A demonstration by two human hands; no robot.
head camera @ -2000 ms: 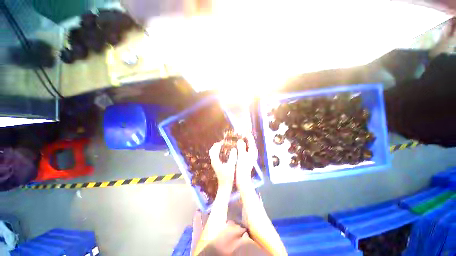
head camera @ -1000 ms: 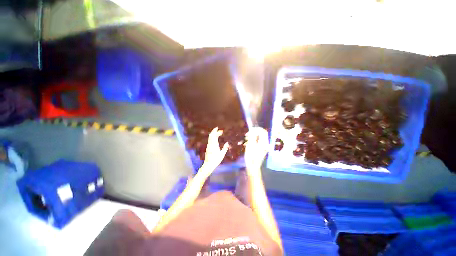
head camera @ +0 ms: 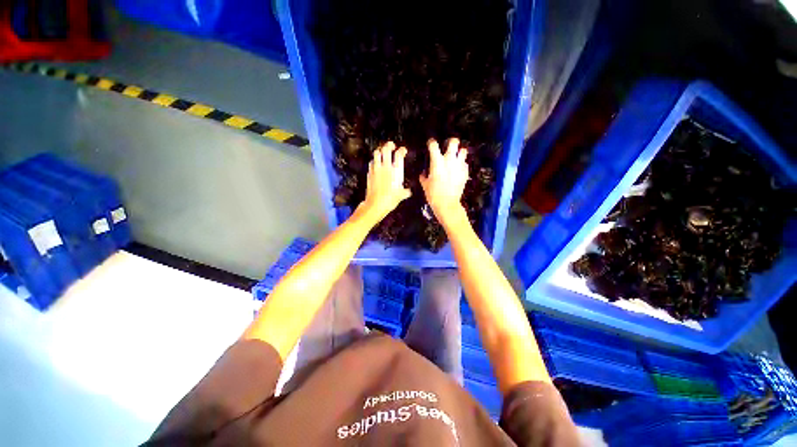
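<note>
A deep blue crate (head camera: 312, 131) stands right in front of me, holding a loose heap of small glossy dark brown clip pieces (head camera: 411, 105). My left hand (head camera: 385, 181) and my right hand (head camera: 447, 177) are both bare and rest palm down on the near part of the heap, side by side with a gap between them. Their fingers are spread and point away from me. No piece shows gripped in either hand. A second blue crate (head camera: 603, 316) stands tilted in view at the right, with a white liner (head camera: 572, 279) and more dark pieces (head camera: 690, 218).
Stacked blue crates with white labels (head camera: 65, 223) stand at the left. More blue crates (head camera: 594, 358) lie behind the right crate's near side. A red stool (head camera: 52, 39) and a blue stool (head camera: 210, 22) are at the upper left. Yellow-black tape (head camera: 201, 111) crosses the floor.
My view has tilted down and come closer to the crate. My hands, cupped around pieces two seconds ago, are now spread flat on the heap. The lit tabletop has left the view.
</note>
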